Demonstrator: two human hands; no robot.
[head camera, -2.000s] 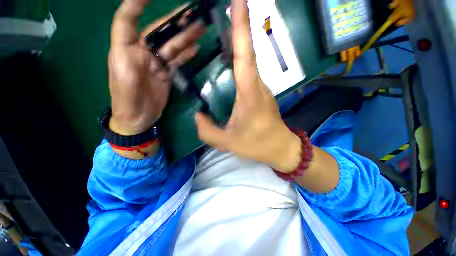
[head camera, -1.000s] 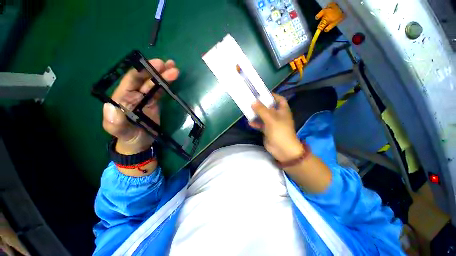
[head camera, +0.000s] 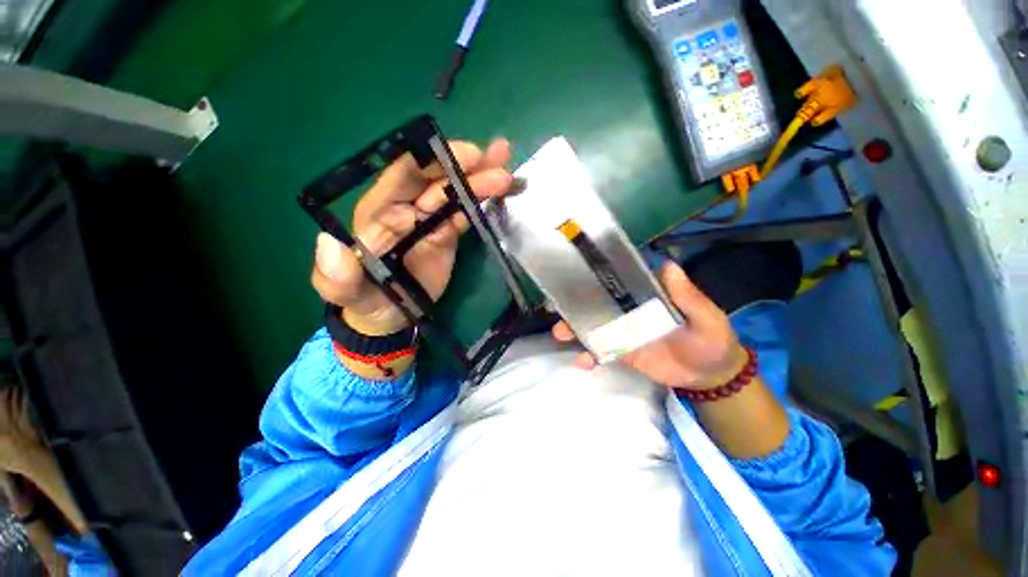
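Note:
My left hand (head camera: 395, 231) holds a black phone middle frame (head camera: 485, 234) up over the mat, tilted, and my fingers show through its opening. My right hand (head camera: 690, 344) holds the display module (head camera: 581, 242) by its lower end, silvery back facing up. An orange-brown and black flex cable (head camera: 600, 268) lies along the module's back. The module's left edge is close beside the frame's right side; whether they touch I cannot tell.
A slim tool with a black end and blue-violet shaft (head camera: 462, 51) lies on the green mat (head camera: 564, 68). A grey handheld tester (head camera: 716, 96) with an orange connector (head camera: 829, 96) is at the upper right. Black trays (head camera: 124, 372) stand left; the white-grey machine (head camera: 936, 135) stands right. Another person's hand (head camera: 34, 440) shows far left.
My right hand has lifted the display module and brought it beside the frame. My left hand still holds the frame, now further right in view. The whole view has shifted.

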